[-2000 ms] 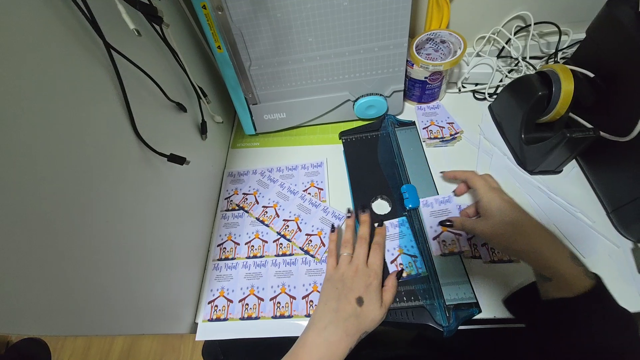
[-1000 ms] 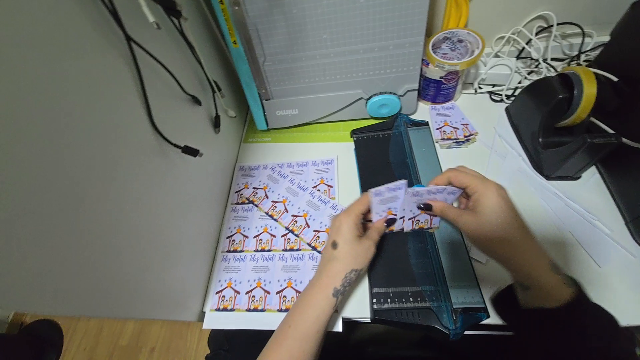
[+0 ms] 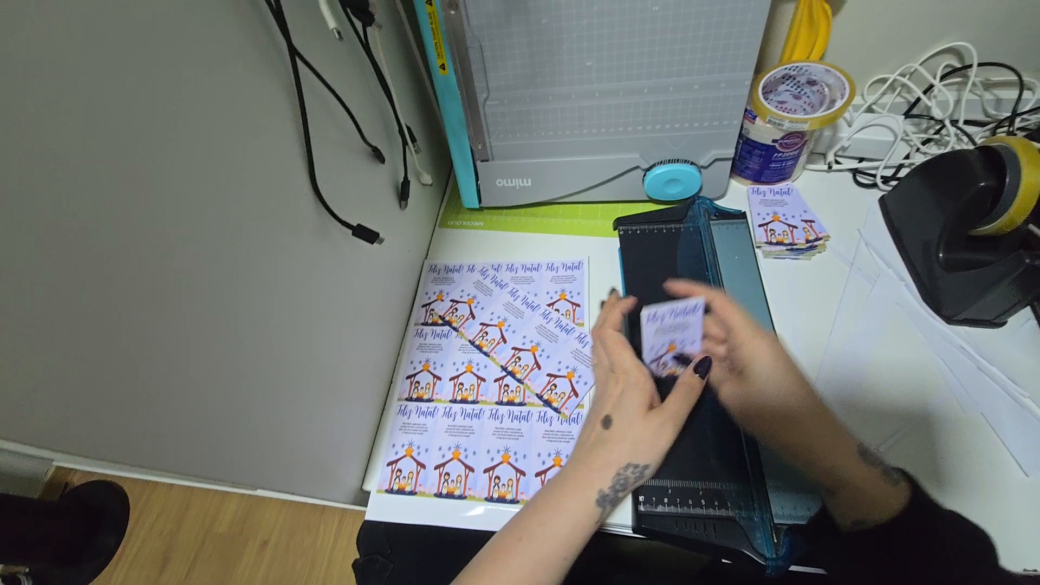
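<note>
Above a dark paper trimmer (image 3: pixel 691 455), both hands hold a small printed nativity card (image 3: pixel 672 331), perhaps a few stacked together. My left hand (image 3: pixel 638 390) has its thumb over the card's lower edge and its fingers at the left side. My right hand (image 3: pixel 735 349), slightly blurred, grips the card's right side; its fingertips are partly hidden. Left of the trimmer lie uncut printed sheets (image 3: pixel 459 426) of the same nativity design, with one strip set slantwise on top. A stack of cut cards (image 3: pixel 786 219) sits beyond the trimmer's upper right end.
A larger grey and turquoise cutter (image 3: pixel 601 106) stands at the back over a green mat (image 3: pixel 536 219). Rolls of tape (image 3: pixel 800 93), tangled white cables (image 3: pixel 926 106) and a black tape dispenser (image 3: pixel 959 236) are at the right, with loose paper offcuts (image 3: pixel 967 366) below. Black cables (image 3: pixel 305 138) hang at the left.
Two seconds ago my left hand lay on the trimmer and my right held cards at its right. The hands then came together with cards in each; now the cards are gathered between them.
</note>
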